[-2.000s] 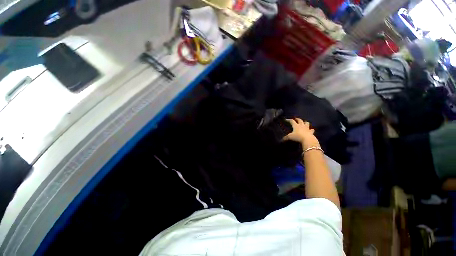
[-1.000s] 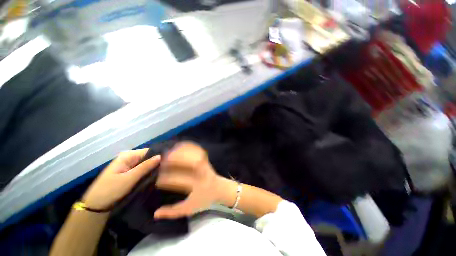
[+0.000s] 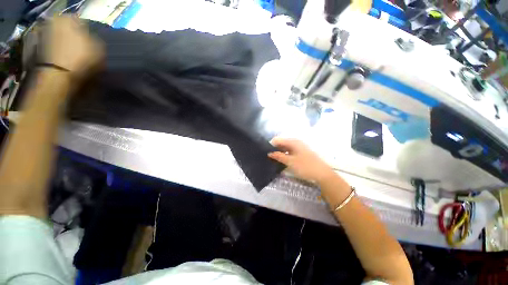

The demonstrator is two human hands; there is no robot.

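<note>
A dark garment piece (image 3: 184, 83) lies spread on the white machine table, left of the sewing machine (image 3: 384, 89). A narrower dark strip runs across it and ends in a loose corner over the ruler strip. My right hand (image 3: 298, 158) pinches the cloth near this corner, just below the bright lamp. My left hand (image 3: 69, 47) is blurred at the cloth's far left end; its fingers cannot be made out. The presser foot area (image 3: 298, 100) is partly washed out by glare.
A black phone (image 3: 367, 134) lies on the machine bed. Dark snips (image 3: 418, 201) and red and yellow scissors (image 3: 455, 222) lie at the right of the table (image 3: 184, 161). White threads (image 3: 156, 222) hang below the front edge. Dark cloth is below the table.
The view has swung left from the dark heap to the machine. My hands have moved from together over my lap to apart on the table, with the right hand now pinching the cloth there.
</note>
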